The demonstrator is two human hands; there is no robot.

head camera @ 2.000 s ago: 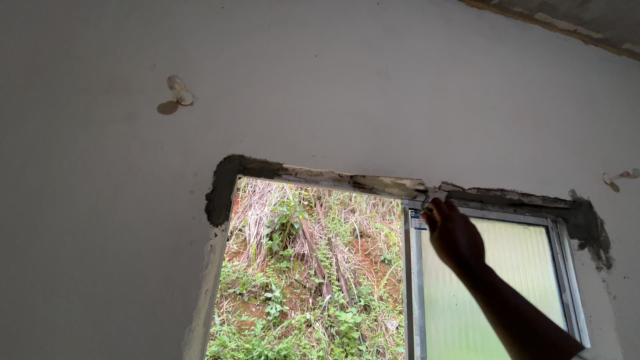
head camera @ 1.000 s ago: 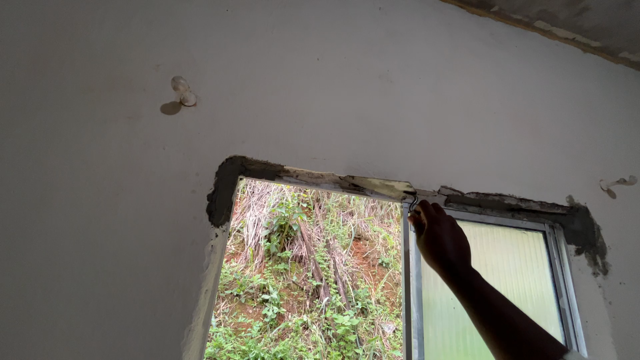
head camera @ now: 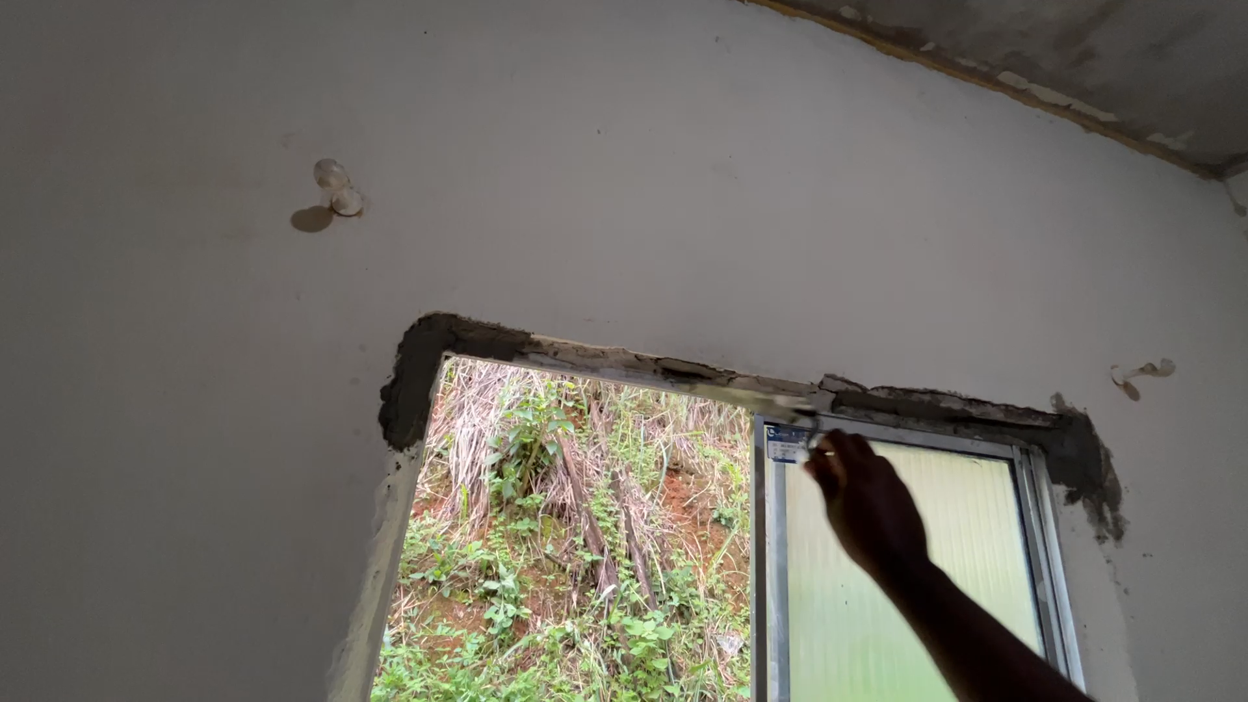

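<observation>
My right hand (head camera: 868, 497) reaches up from the lower right, its fingers closed on the handle of a trowel (head camera: 756, 398). The blurred, flat blade points left along the underside of the broken edge above the window opening. Dark wet mortar (head camera: 414, 380) covers the opening's upper left corner, and more mortar (head camera: 1087, 463) lies at the upper right corner. Between them runs a strip of rough, chipped masonry (head camera: 624, 361). Below the hand stands an aluminium window frame (head camera: 770, 556) with a ribbed glass pane (head camera: 907, 575). My left hand is out of view.
Pale plastered wall (head camera: 624, 224) surrounds the opening. Roundish pale lumps (head camera: 346, 201) stick out at the upper left, and a small fitting (head camera: 1143, 370) is at the right. A rough grey ceiling (head camera: 1121, 58) slopes above. Outside rises a bank with plants (head camera: 546, 546).
My right hand has stayed near the top of the window frame, shifting slightly along it with the tool. The blade shows left of my fingers now and one second ago.
</observation>
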